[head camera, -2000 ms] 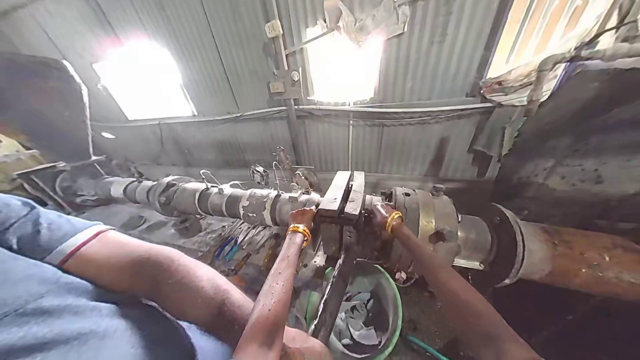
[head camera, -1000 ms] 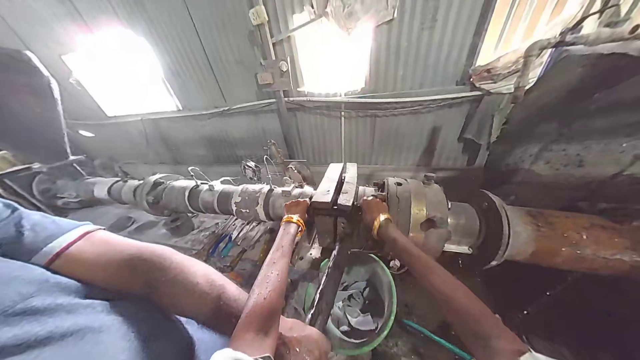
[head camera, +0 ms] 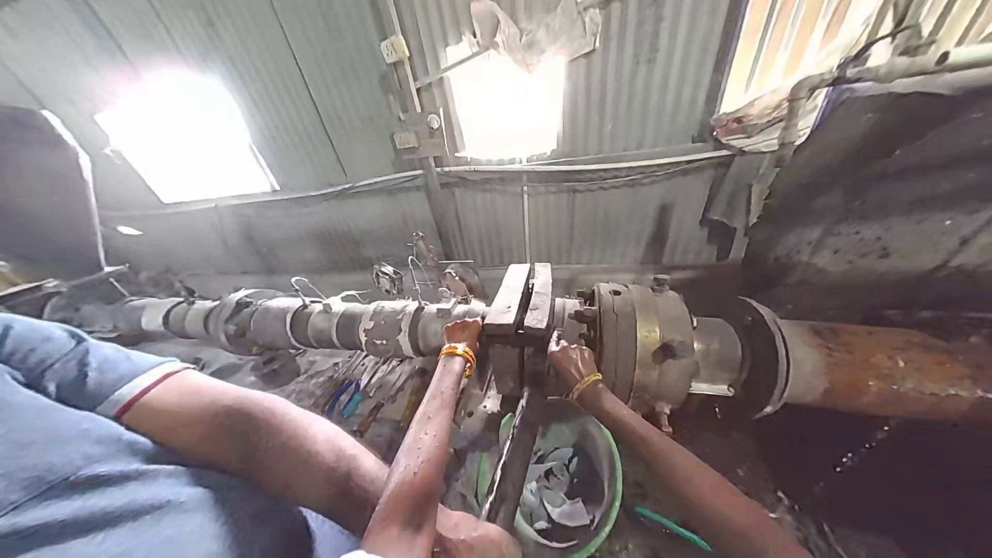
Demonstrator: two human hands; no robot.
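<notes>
My left hand [head camera: 463, 335], with orange and gold bangles, is curled against the left side of an upright metal clamp block [head camera: 521, 301] with a split top. At the block's right side is my right hand [head camera: 572, 360], fingers bent, wearing a yellow bangle, just left of a bolted round metal flange [head camera: 635, 337]. What either hand grips is hidden. A long machine barrel [head camera: 267, 319] with metal bands runs left from the block. Below the block, a dark metal bar [head camera: 515, 457] slopes down over a green-rimmed tub [head camera: 616, 473] holding pale scraps.
At left, a co-worker in a blue shirt [head camera: 85, 457] reaches an arm [head camera: 263, 426] behind my left forearm, low in view. A rusty pipe [head camera: 891, 368] extends right. Tools [head camera: 345, 399] lie under the barrel, a green strip [head camera: 673, 528] beside the tub. A corrugated metal wall [head camera: 635, 217] stands behind.
My right hand has moved slightly lower beside the clamp block. My left hand stays at the block's left side.
</notes>
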